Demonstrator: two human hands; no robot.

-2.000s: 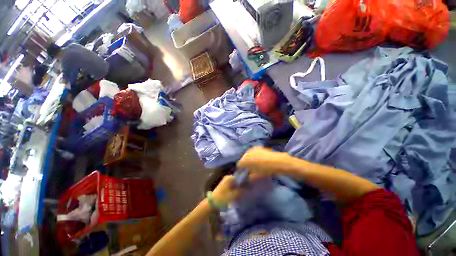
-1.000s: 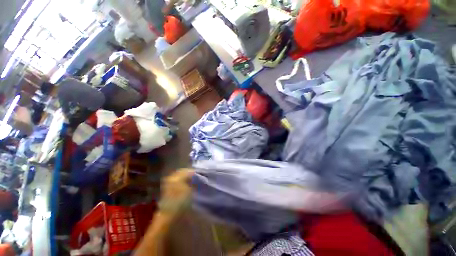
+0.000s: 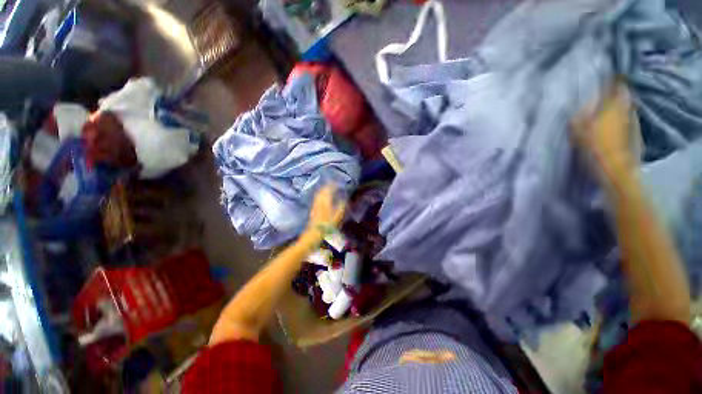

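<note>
Light blue garment pieces [image 3: 477, 185] lie in a large heap on the grey table at the right. My right hand [image 3: 608, 127] is on the upper right part of this heap; it is blurred and its fingertips are lost against the cloth, so its grip is unclear. A rounded bundle of light blue cloth [image 3: 269, 165] stands left of the table. My left hand [image 3: 327, 208] is at the bundle's lower right edge, fingers pointing up and blurred; whether it grips cloth is unclear. An open brown box [image 3: 323, 332] at my lap holds white thread cones [image 3: 331, 285] and dark scraps.
A white strap loop [image 3: 441, 31] is on the table behind the heap. A red bag [image 3: 339, 104] hangs beside the table edge. A red plastic crate [image 3: 154, 292] stands on the floor at the lower left. White and dark red bags [image 3: 154, 135] are beyond it.
My hands have moved apart, the right onto the heap, the left beside the bundle. The cloth blurred across my lap is gone from there, showing the box of cones. The view has moved closer.
</note>
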